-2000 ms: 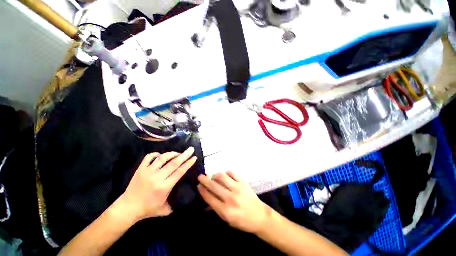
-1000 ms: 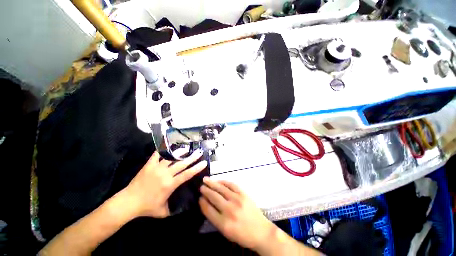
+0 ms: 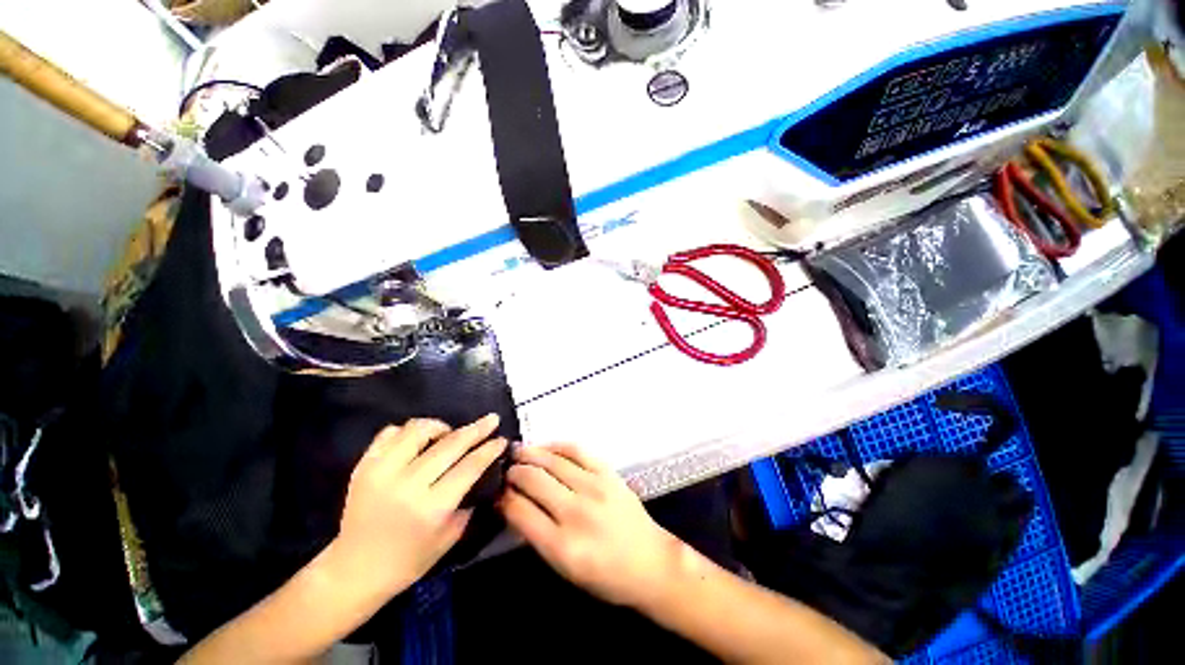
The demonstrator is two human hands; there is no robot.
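Observation:
A black garment piece (image 3: 195,390) covers the left part of the white machine table and runs under the presser foot (image 3: 409,312) of the sewing machine (image 3: 390,143). My left hand (image 3: 413,500) lies flat on the cloth, its fingertips near the right edge, below the presser foot. My right hand (image 3: 585,526) is just right of it and pinches the cloth's edge between thumb and fingers. The fingertips of both hands nearly touch. The needle itself cannot be made out. The cloth under my hands hangs down over the table's front edge.
Red-handled scissors (image 3: 717,305) lie right of the needle area. A clear plastic packet (image 3: 929,279) and orange-yellow and red scissors (image 3: 1050,195) lie farther right. A blue basket (image 3: 929,448) holding black pieces stands below the table. A black strip (image 3: 522,130) hangs over the machine head.
The view has shifted. More of the black cloth's edge now shows between the presser foot and my hands, which sit farther from the foot. Both hands stay on the cloth.

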